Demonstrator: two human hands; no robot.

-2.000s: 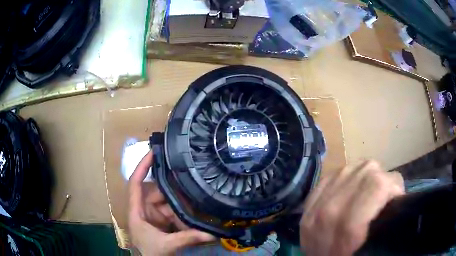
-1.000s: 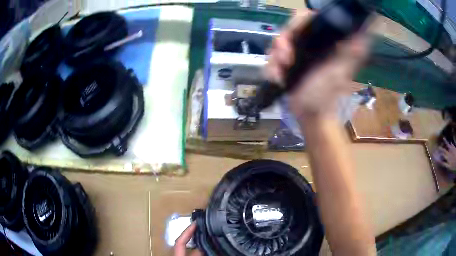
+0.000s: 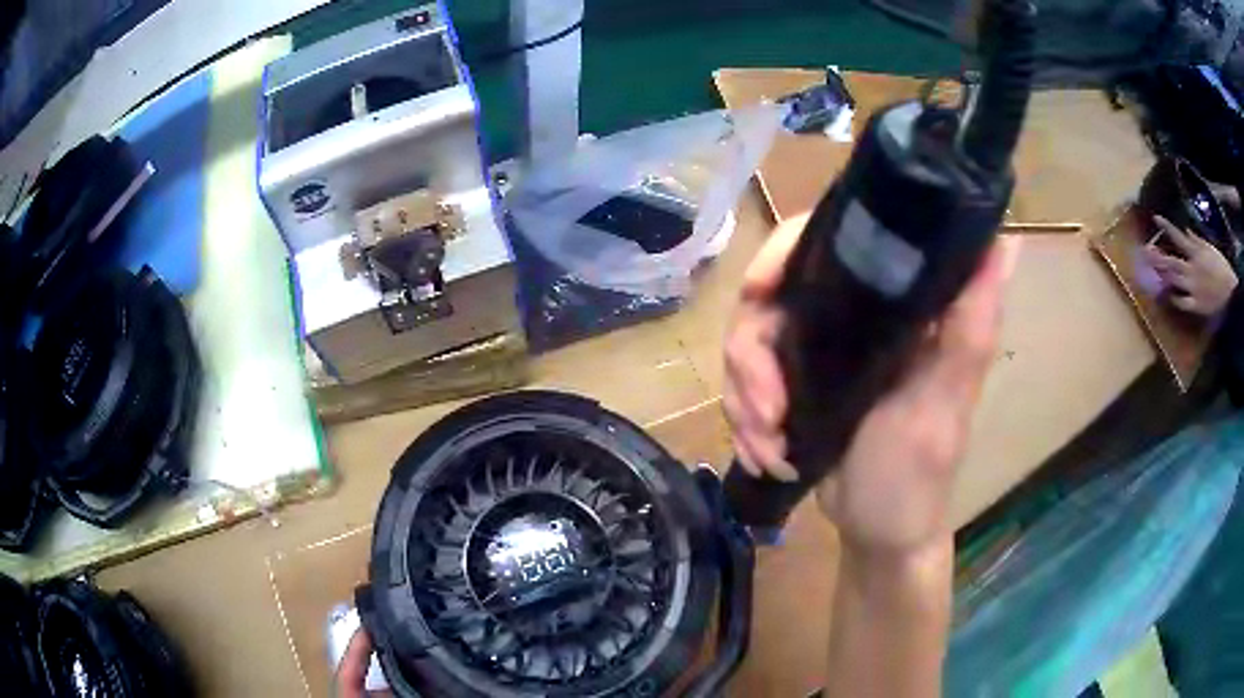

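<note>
A round black portable fan (image 3: pixel 525 566) with radial blades and a lit centre display lies face up on a brown work board (image 3: pixel 307 586). Its curved stand bracket (image 3: pixel 737 600) shows at the right rim. My right hand (image 3: pixel 887 396) is closed around a thick black electric screwdriver (image 3: pixel 873 273), held slanted with its lower end beside the fan's upper right rim. Whether the tip touches is hidden. Of my left hand (image 3: pixel 358 665) only a finger or two show, at the fan's lower left edge; the rest is hidden or cut off by the frame.
The white screw feeder (image 3: pixel 389 205) stands behind the fan, with a clear parts bag (image 3: pixel 628 246) to its right. More fans (image 3: pixel 109 396) lie on the foam pad (image 3: pixel 259 409) at left and below it (image 3: pixel 89 648). Another person's hand (image 3: pixel 1194 266) is at far right.
The screwdriver has moved from over the screw feeder down to the fan's right rim. The view has shifted, and the bracket now shows at the fan's right instead of its lower left.
</note>
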